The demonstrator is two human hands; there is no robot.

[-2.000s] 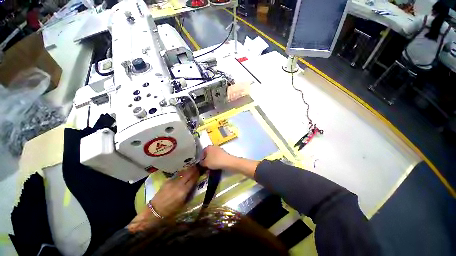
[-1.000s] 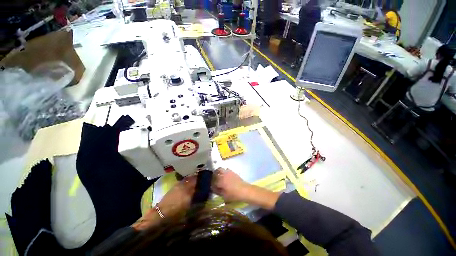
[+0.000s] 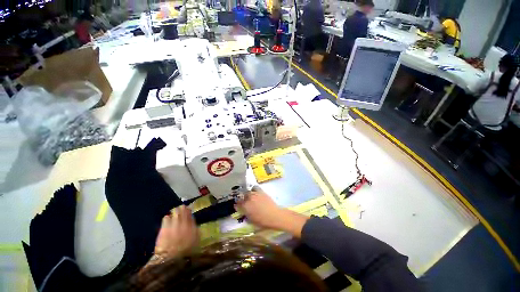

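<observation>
A narrow black fabric strip (image 3: 215, 212) runs sideways below the white sewing machine head (image 3: 219, 166). My right hand (image 3: 256, 209) holds its right end close to the needle area; the fingers hide the presser foot. My left hand (image 3: 178, 231) is at the strip's left end, fingers bent over it, somewhat blurred. A stack of black cut pieces (image 3: 137, 199) lies left of the machine, beside my left hand. A second black stack (image 3: 54, 234) lies at the far left. The wearer's hair covers the bottom centre.
A yellow block (image 3: 265, 170) and grey-blue plate (image 3: 296, 178) lie right of the needle. Red-handled snips (image 3: 357, 185) lie farther right, below a screen (image 3: 370, 74) on a stand. A plastic bag (image 3: 63, 128) and cardboard box (image 3: 80, 74) stand left. Other people sit and stand behind.
My left hand has moved left, away from my right hand. The strip has turned from pointing towards me to lying sideways between them. The view has tilted up.
</observation>
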